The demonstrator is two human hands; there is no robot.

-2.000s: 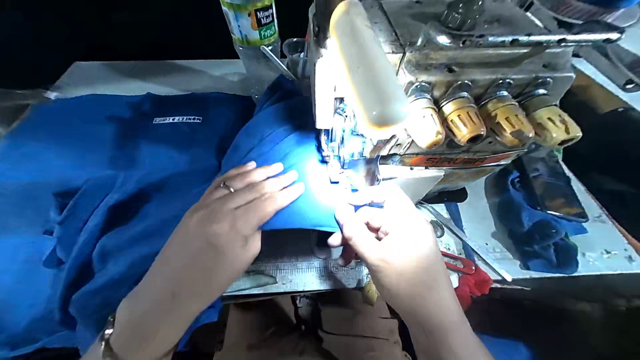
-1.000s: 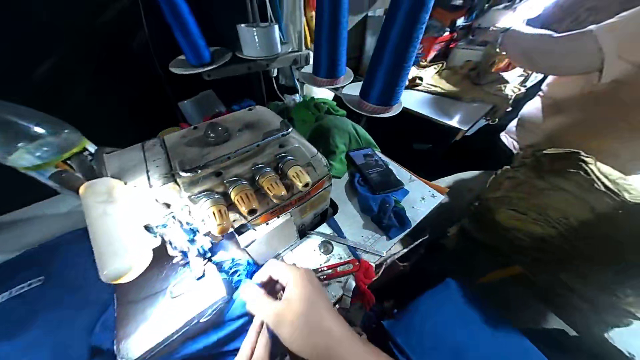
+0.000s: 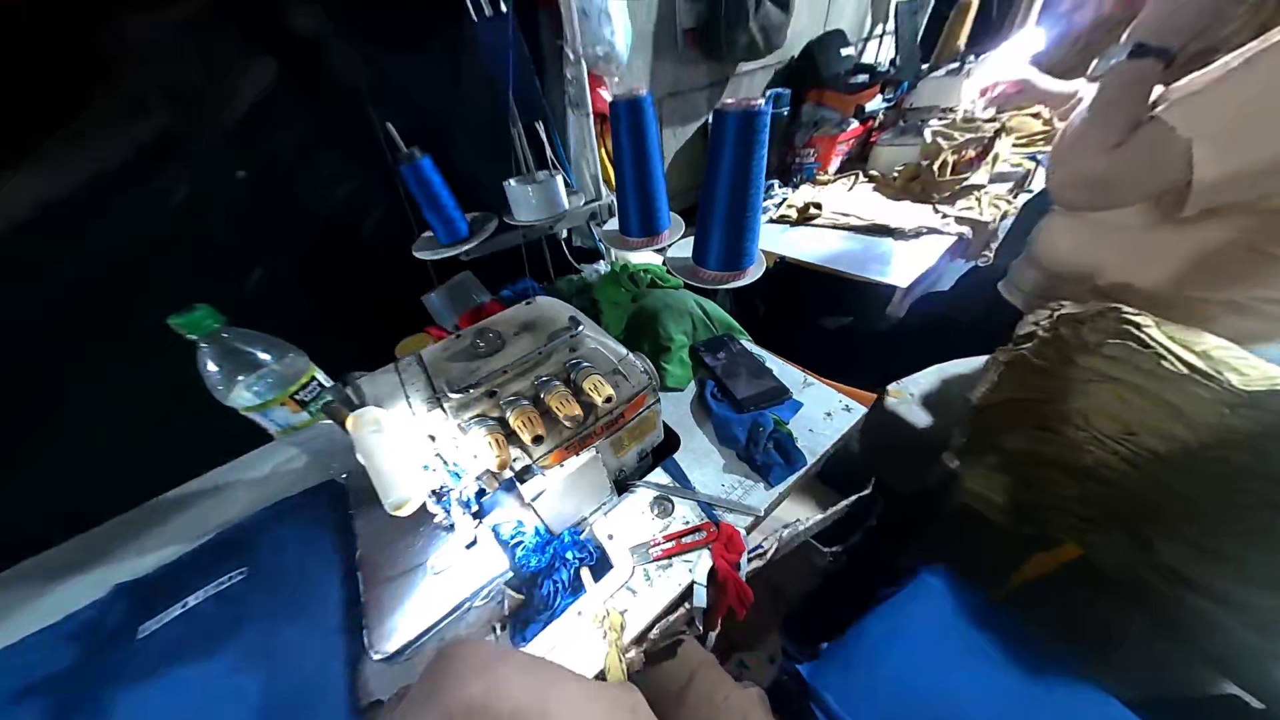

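Note:
Two bare hands or forearms show only partly at the bottom edge: my left hand point(image 3: 520, 685) and, beside it, my right hand point(image 3: 700, 685); their fingers are hidden or out of frame. Just above them is the white plate of an overlock sewing machine point(image 3: 530, 375), with a tangle of blue thread or trimmings point(image 3: 550, 570) beside its lit needle area. A dark blue fabric piece point(image 3: 260, 620) with a small label lies at left. Red-handled thread snips point(image 3: 675, 543) rest by a red cloth point(image 3: 730, 570). More blue fabric point(image 3: 950, 650) is at lower right.
A plastic bottle point(image 3: 260, 370) stands tilted in view behind the machine. Blue thread cones point(image 3: 733, 190) rise at the back. A phone point(image 3: 743, 372) lies on blue cloth point(image 3: 755, 435), near green cloth point(image 3: 670, 320). Metal tweezers point(image 3: 695, 495) lie on the table. A co-worker point(image 3: 1150, 200) is at right.
Two seconds ago both hands were on blue fabric at the needle area; now they are low at the bottom edge, and that fabric has left the needle area. The view has swung right.

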